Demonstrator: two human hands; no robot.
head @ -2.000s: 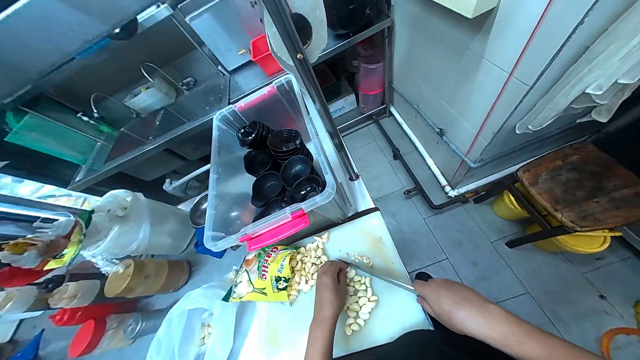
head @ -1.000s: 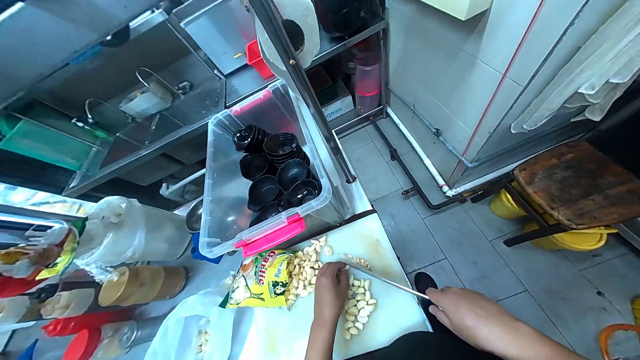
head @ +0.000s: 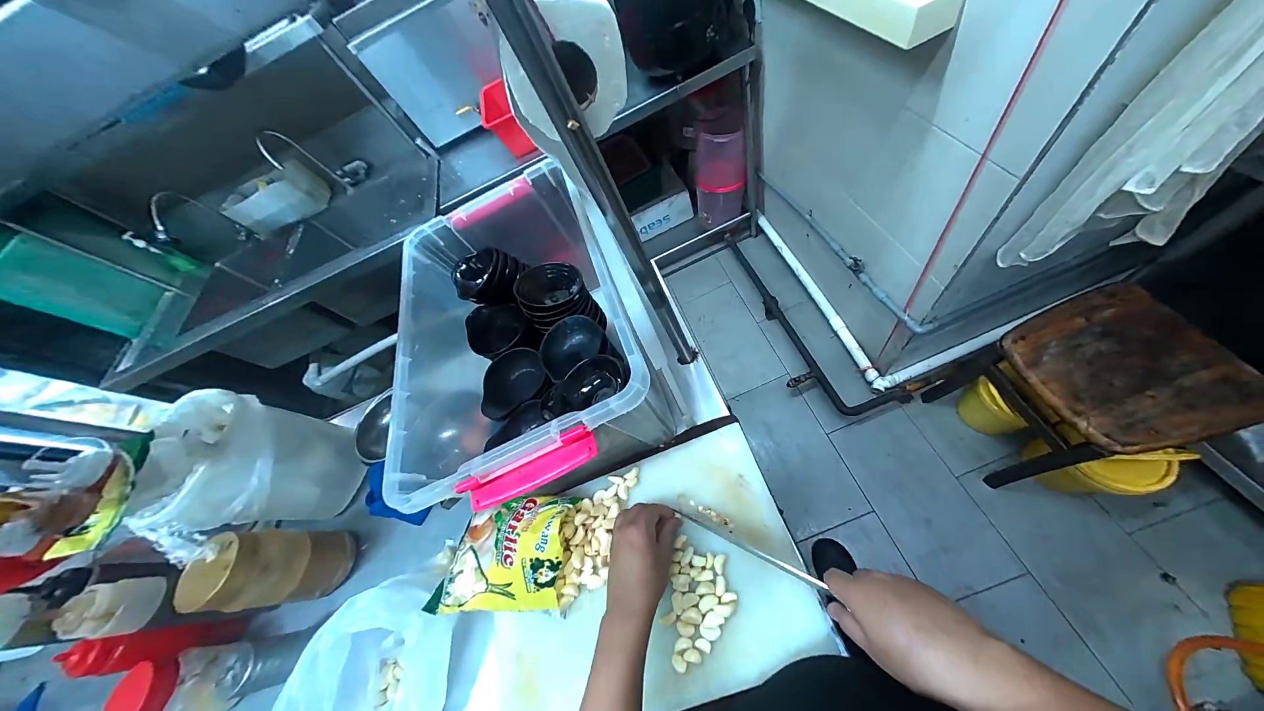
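My right hand (head: 884, 612) grips the handle of a kitchen knife (head: 755, 555), whose blade slants up and left across a white cutting board (head: 750, 464). At the blade's tip end, my left hand (head: 644, 538) rests with bent fingers; whether a clove is under them is hidden. Small cut bits of garlic (head: 711, 515) lie along the blade's far side. Peeled garlic cloves (head: 699, 607) form a loose pile nearer me, between the hands. Left of my left hand, more cloves (head: 590, 538) spill from an open yellow garlic bag (head: 509, 555).
Beyond the board stands a clear plastic bin (head: 420, 395) with pink latches, holding black bowls (head: 513, 380). A thin plastic bag (head: 370, 642), jars (head: 267, 568) and a red-capped bottle (head: 143, 647) are at left. A wooden stool (head: 1126, 365) stands on the tiled floor at right.
The knife handle and my right hand have shifted slightly between frames, with the blade staying beside my left fingers. Bag, bin and clove piles look much the same.
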